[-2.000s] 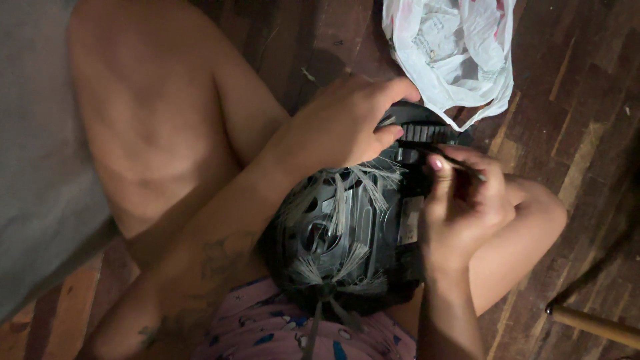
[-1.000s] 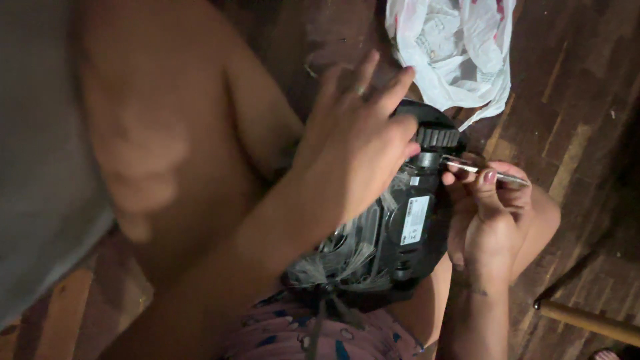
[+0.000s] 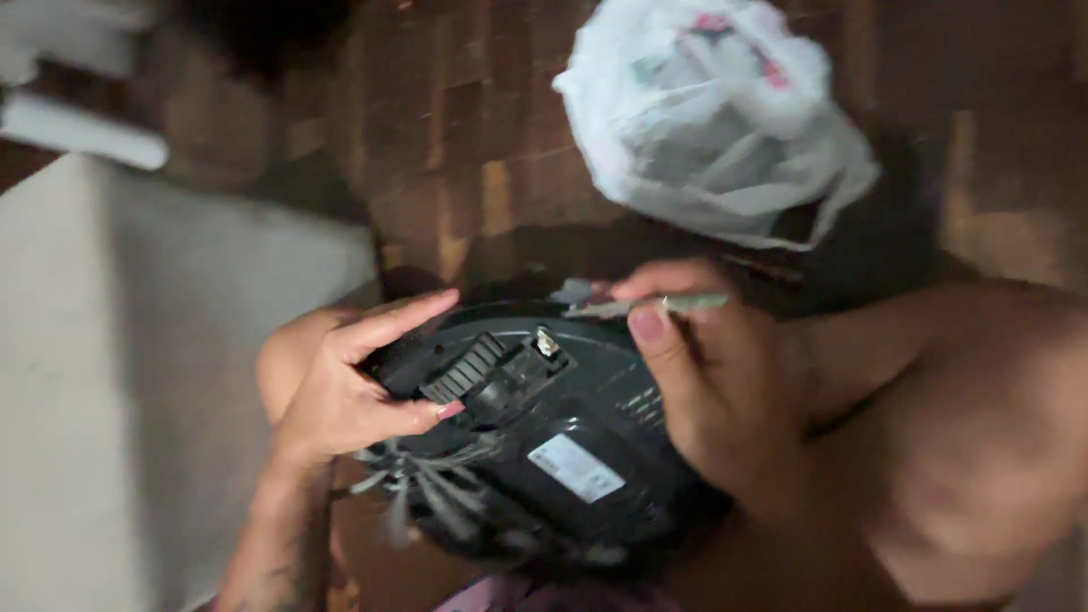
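A black robot vacuum cleaner [image 3: 595, 425] lies upside down on my lap, with a ribbed drive wheel [image 3: 465, 369], a label and a side brush [image 3: 433, 484] of grey bristles showing. My left hand [image 3: 357, 378] grips its left edge, thumb beside the wheel and index finger stretched along the rim. My right hand [image 3: 701, 357] holds slim metal tweezers [image 3: 654, 304] over the far rim, their tips pointing left. A blurred grey tuft [image 3: 574, 291], perhaps dust, is by the tips; whether they pinch it I cannot tell.
Beyond the vacuum, a white plastic bag [image 3: 714, 127] with contents hidden rests on the dark wooden parquet floor [image 3: 476, 127]. A pale upholstered block [image 3: 229, 340] stands at the left, with a white rounded object [image 3: 85, 132] behind it. My bare legs flank the vacuum.
The tweezers have moved from beside the wheel to the vacuum's far rim. My left hand, earlier reaching over the wheel, now holds the edge. The vacuum is turned differently. The view has swung strongly.
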